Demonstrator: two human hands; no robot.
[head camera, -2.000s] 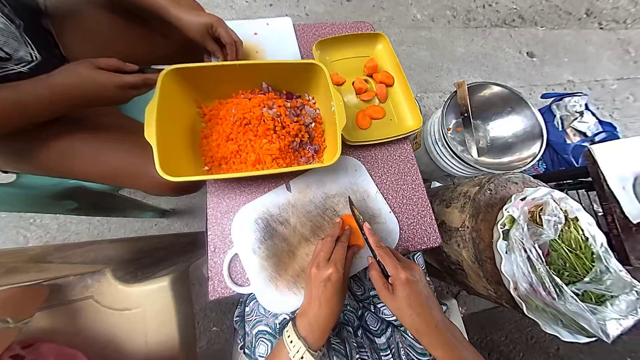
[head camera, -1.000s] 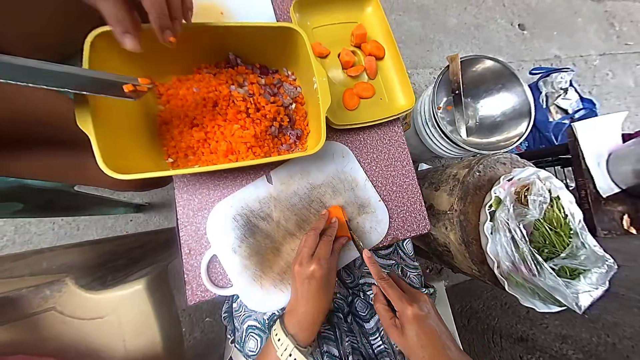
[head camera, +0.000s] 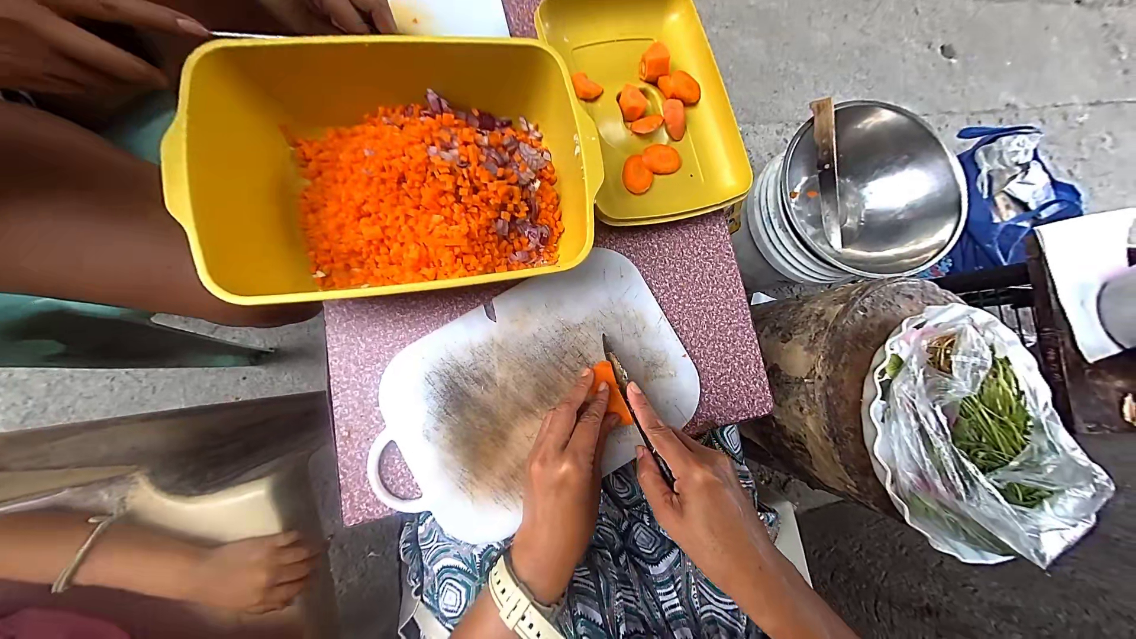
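Observation:
My left hand (head camera: 566, 453), with a pale watch on its wrist, pins a piece of carrot (head camera: 612, 390) to a scratched white cutting board (head camera: 515, 355). My right hand (head camera: 692, 488) grips a dark-bladed kitchen knife (head camera: 619, 368), whose blade lies along the right side of the carrot piece. Beyond the board stands a deep yellow plastic tub (head camera: 240, 177) of diced carrot (head camera: 390, 195) and chopped red onion (head camera: 524, 160). To its right, a shallower yellow tray (head camera: 710, 169) holds several carrot chunks and slices (head camera: 661, 159).
Another person's hands (head camera: 89, 44) are behind the tub, and a person's bare foot (head camera: 257, 572) is at lower left. A steel bowl (head camera: 914, 186) with a knife (head camera: 827, 169) across it sits right of the pink table (head camera: 710, 302). Nearer is a plastic bag of greens (head camera: 994, 426) on a log (head camera: 799, 382).
The other person's knife, over the tub one second ago, has moved back to the tub's far left edge. My knife blade has moved from the carrot's near end to alongside it.

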